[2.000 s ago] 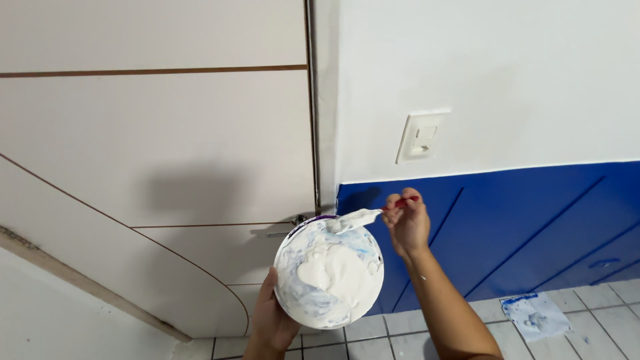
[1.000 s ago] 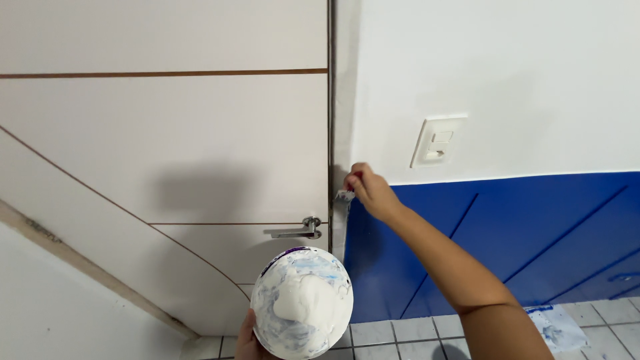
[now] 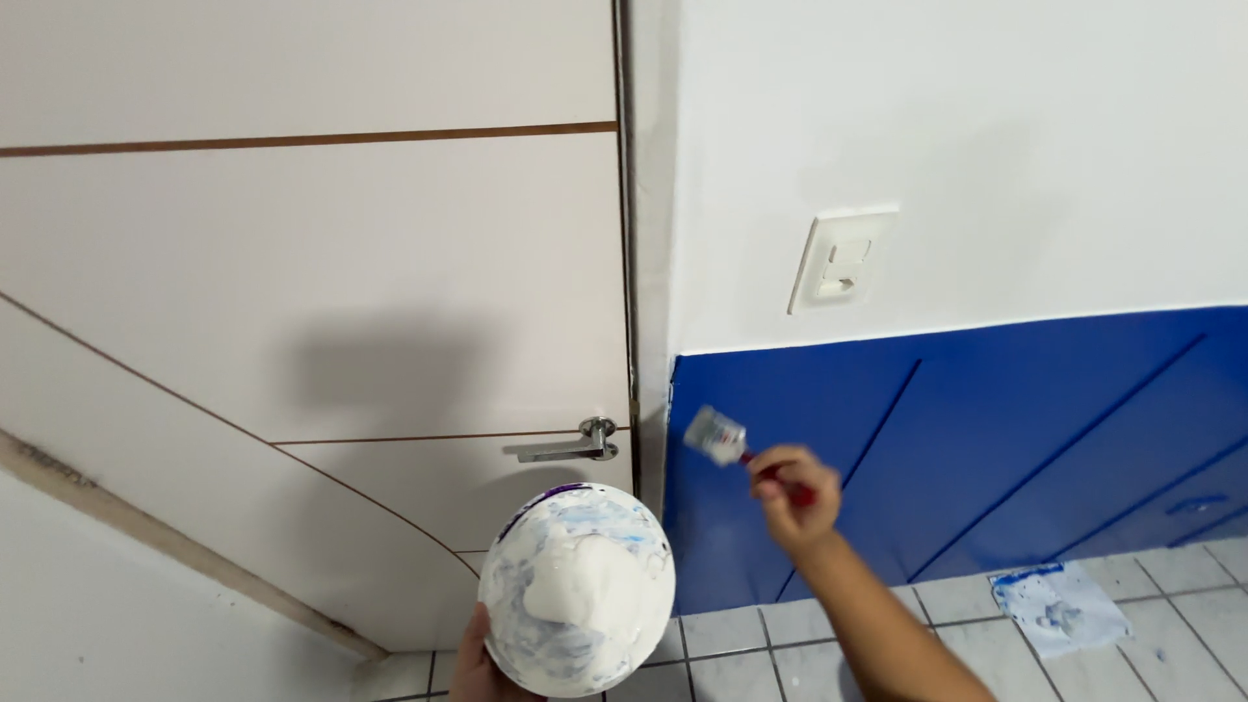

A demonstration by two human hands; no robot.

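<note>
My left hand [image 3: 480, 663] holds a round lid [image 3: 536, 643] from below at its lower left edge; most of the fingers are hidden under it. A mound of thick white paint [image 3: 583, 575] lies on the lid, with blue smears around it. In my right hand [image 3: 799, 492] is a paintbrush [image 3: 718, 435] with a red handle, its white-coated bristles pointing up and left. The brush is in front of the blue lower wall, right of the door edge; whether it touches the wall I cannot tell.
At left stands a white door [image 3: 439, 244] with brown grooves and a metal lever handle [image 3: 585, 444]. A switch and socket plate [image 3: 844, 259] sits on the white wall above the blue panel [image 3: 975, 439]. A paint-stained sheet [image 3: 1063, 609] lies on the tiled floor.
The brush went from above the lid to the narrow strip beside the door, and my right hand has since drawn it back down and right, in front of the blue wall.
</note>
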